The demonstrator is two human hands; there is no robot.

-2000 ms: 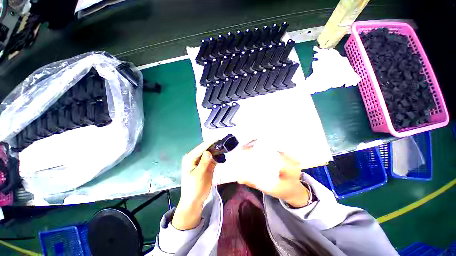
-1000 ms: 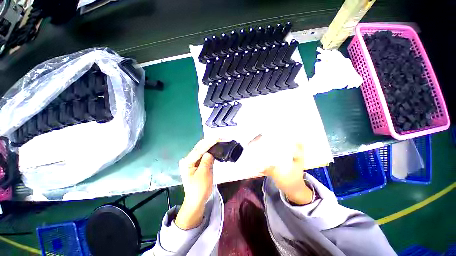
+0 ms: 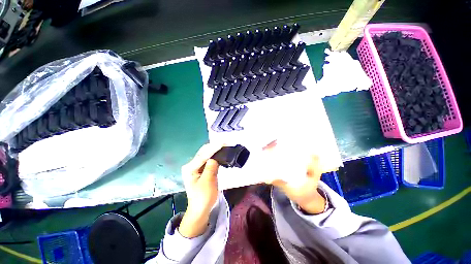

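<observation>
My left hand (image 3: 200,180) holds a black angled housing (image 3: 232,155) by one end, its hollow open end facing right. My right hand (image 3: 300,183) is right of it, apart from the housing, over the front of the white sheet (image 3: 299,124). It is overexposed and blurred; a pale, faint reddish-tipped shape lies near its fingers, and I cannot tell what it holds. Black V-shaped assemblies (image 3: 258,82) lie in chevron rows on the sheet, with a short row of several (image 3: 229,119) nearest me.
A clear plastic bag (image 3: 135,118) with stacked black housings (image 3: 67,116) lies left. A pink basket (image 3: 378,87) of small black inserts (image 3: 413,77) stands right, beside a crumpled white cloth (image 3: 343,72). A yellowish post (image 3: 355,23) rises behind. Blue crates (image 3: 367,180) sit below.
My right hand has moved right, away from the housing. The housing in my left hand has turned, so its hollow end faces right. The rows look unchanged.
</observation>
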